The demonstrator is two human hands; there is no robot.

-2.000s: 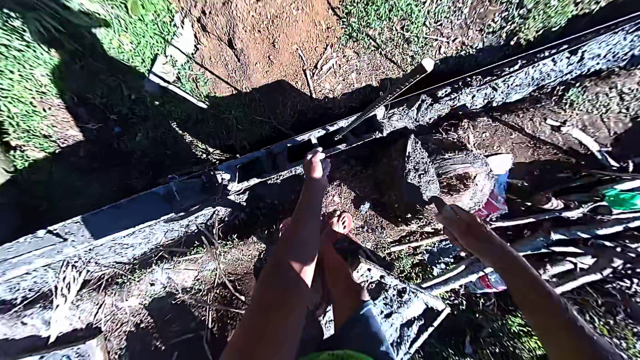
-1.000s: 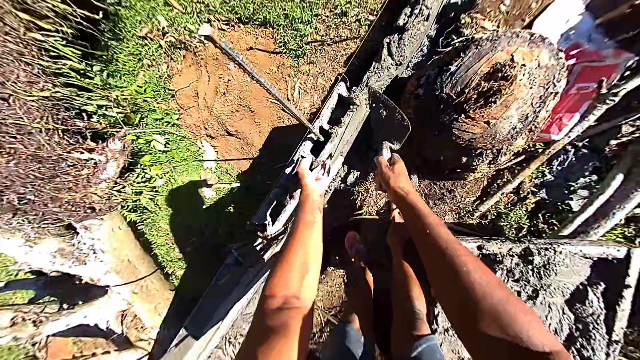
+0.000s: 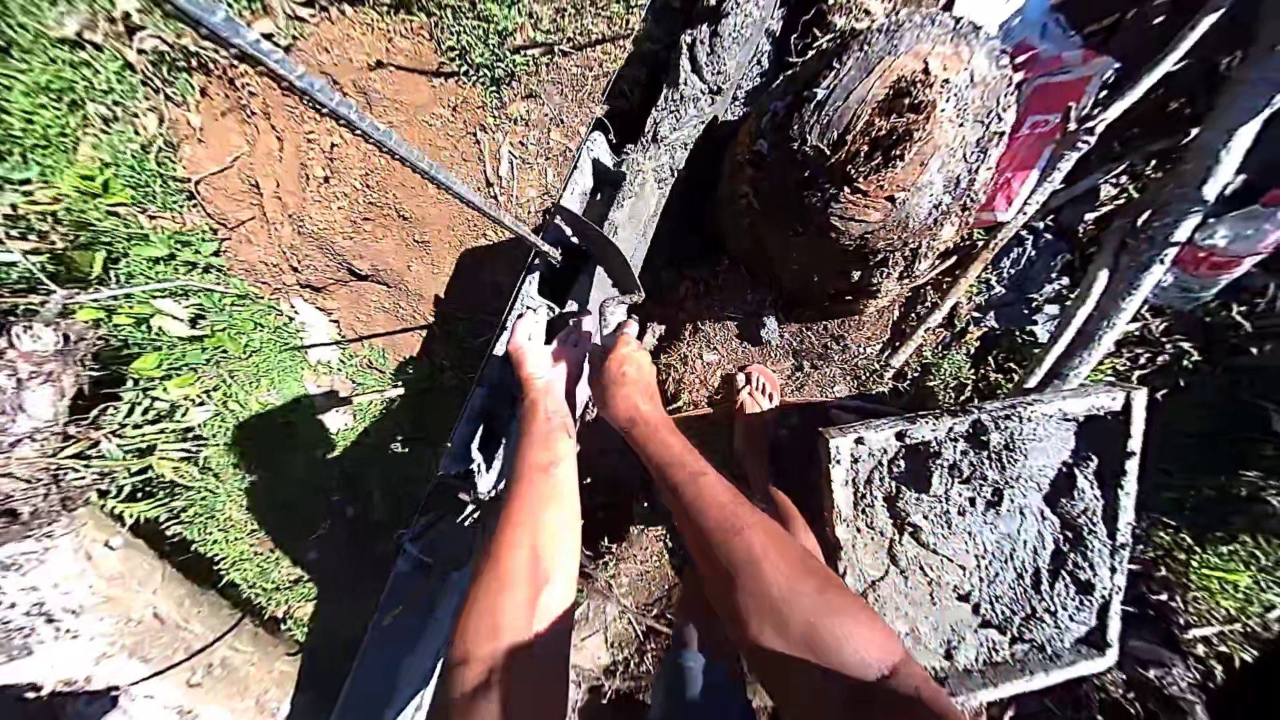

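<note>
My right hand [image 3: 626,378] is closed around the handle of a masonry trowel [image 3: 606,250], whose dark blade lies over the top of a low block wall [image 3: 658,170]. Just left of it, my left hand [image 3: 545,355] rests against the wall's top at a block's edge; its fingertips are partly hidden, and whether it grips anything is unclear. Wet grey mortar [image 3: 710,75] covers the wall's far stretch. A ribbed steel rebar [image 3: 370,130] slants from the upper left down to a hollow in the wall beside the trowel blade.
A mortar-filled tray [image 3: 1128,500] lies at lower right. A cut tree stump [image 3: 880,150] stands right of the wall, with a red and white bag [image 3: 1040,130], wooden poles [image 3: 1160,230] and a plastic bottle [image 3: 1225,245] beyond. Bare soil [image 3: 300,190] and grass [image 3: 150,400] border the left side.
My right hand with the trowel has come from beside the stump to the wall, close to my left hand. The view has turned and moved nearer.
</note>
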